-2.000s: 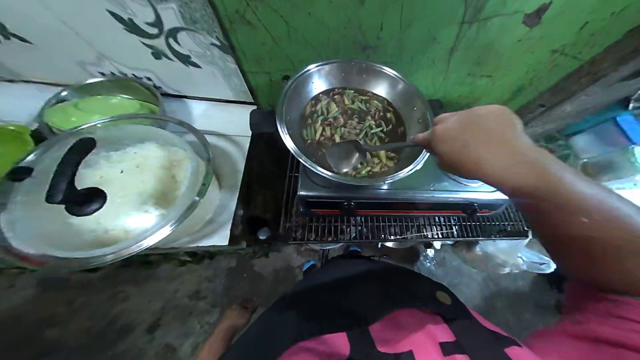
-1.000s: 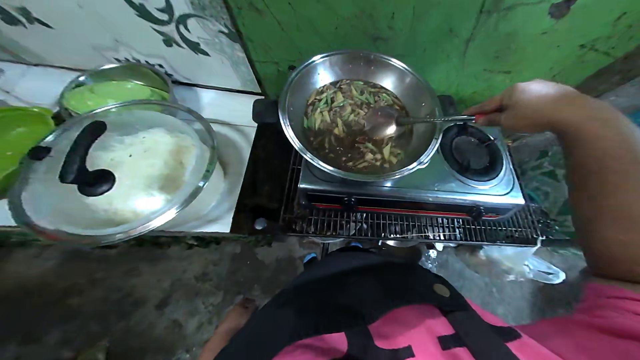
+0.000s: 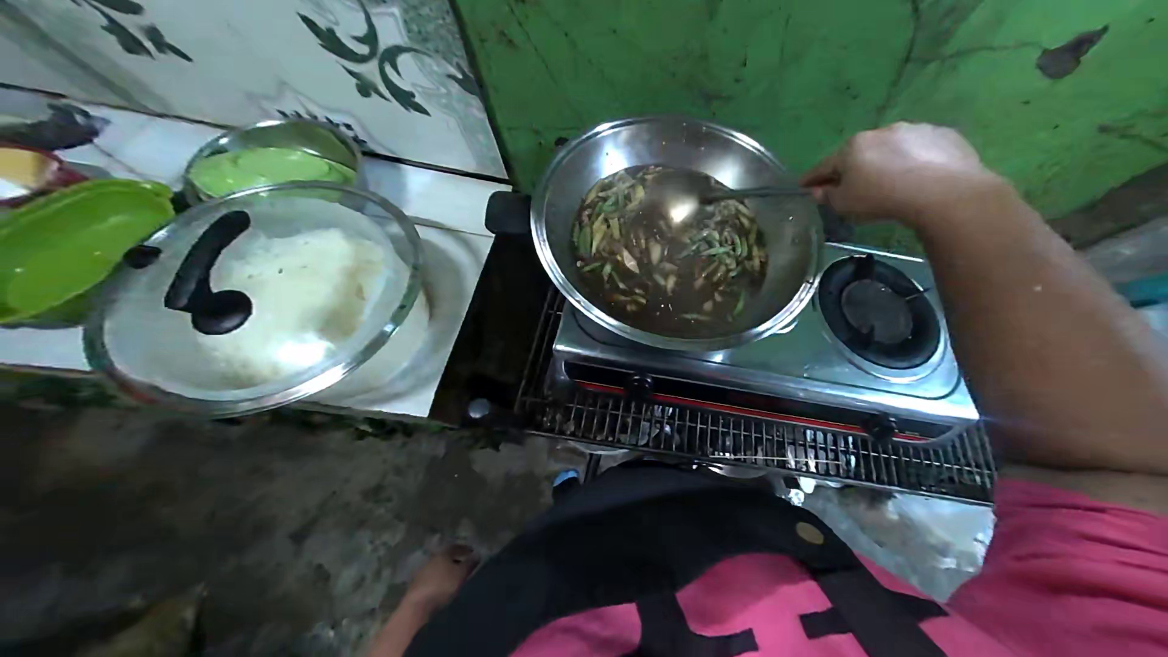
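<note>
My right hand (image 3: 899, 173) is closed around the handle of a metal ladle or turner (image 3: 753, 193), above the right rim of a steel wok (image 3: 794, 237). The utensil's head is partly under brown liquid near the wok's upper middle. Green and pale cut vegetables (image 3: 721, 246) lie in the liquid around it. The wok stands on the left burner of a two-burner gas stove (image 3: 821, 365). My left hand (image 3: 447, 570) hangs low at the bottom left, small and dim; its fingers cannot be made out. It touches none of the cookware.
Left of the stove, a glass lid (image 3: 301, 365) with a black handle covers pale food on the tiled counter (image 3: 456, 274). Beside it are a green plastic container (image 3: 82, 246) and a bowl with green inside (image 3: 274, 169). The right burner (image 3: 878, 315) is bare. A green wall (image 3: 776, 64) rises behind.
The utensil's head has moved from the lower left of the wok's contents, through the right side, to the upper middle. My right hand stays closed on the handle and has shifted to the wok's upper right.
</note>
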